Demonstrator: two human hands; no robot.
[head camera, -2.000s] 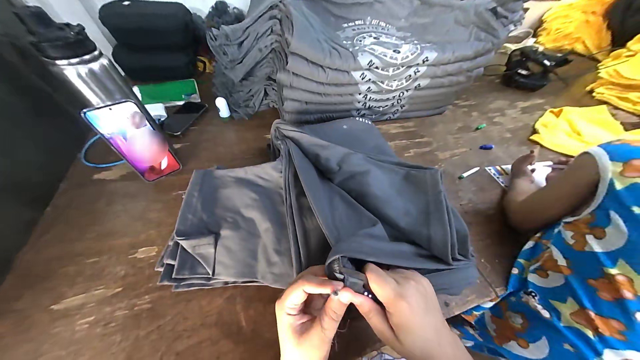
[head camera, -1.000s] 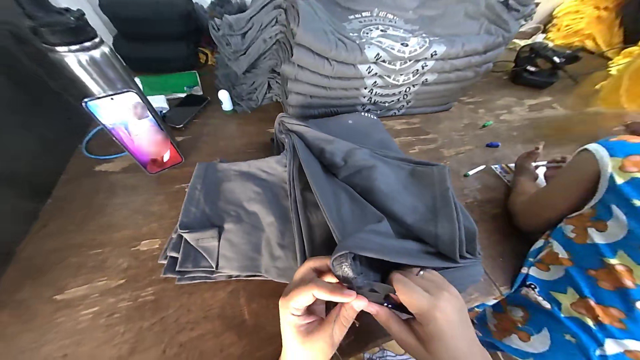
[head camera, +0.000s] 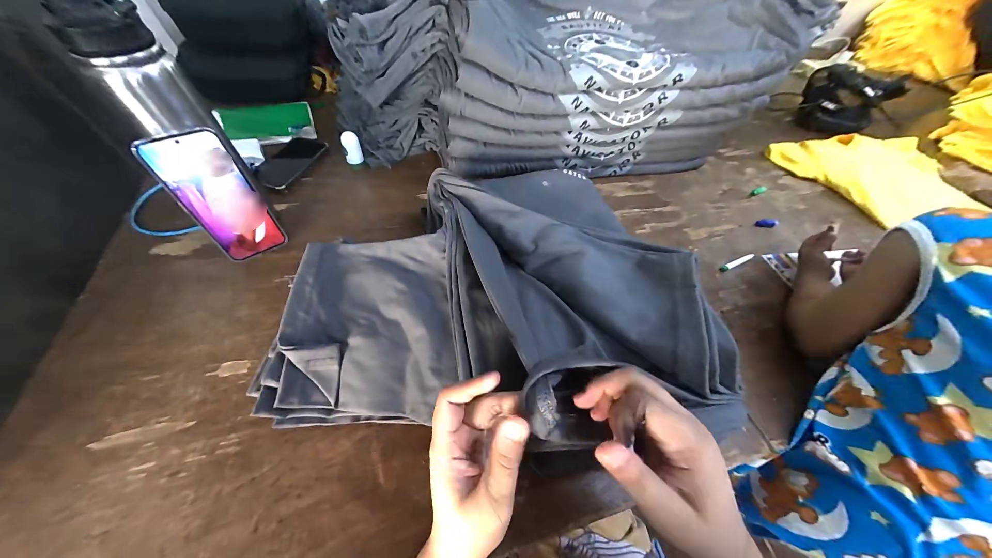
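Several dark grey garments (head camera: 387, 310) lie layered on the wooden table in front of me, their sleeves spread left and right. A rolled opening of the top garment (head camera: 546, 407) faces me between my hands. My left hand (head camera: 480, 449) is at its left side with thumb and fingers apart; the fingertips are close to the cloth, and whether they touch it is unclear. At the right of the opening is my right hand (head camera: 651, 449), its fingers curled loosely and thumb apart. Something small and dark may be at its fingertips, too blurred to tell.
A printed grey shirt stack (head camera: 542, 116) stands behind. At left, a lit phone (head camera: 211, 194) leans against a steel bottle (head camera: 147, 85). Another person's arm (head camera: 852, 298) rests at right near markers (head camera: 736, 263), with a yellow cloth (head camera: 876, 170) beyond. A wooden table edge (head camera: 573, 508) runs near me.
My fingertips were together at the garment's opening in both earlier frames; now my hands are apart and their fingers have spread. The opening between them shows more plainly.
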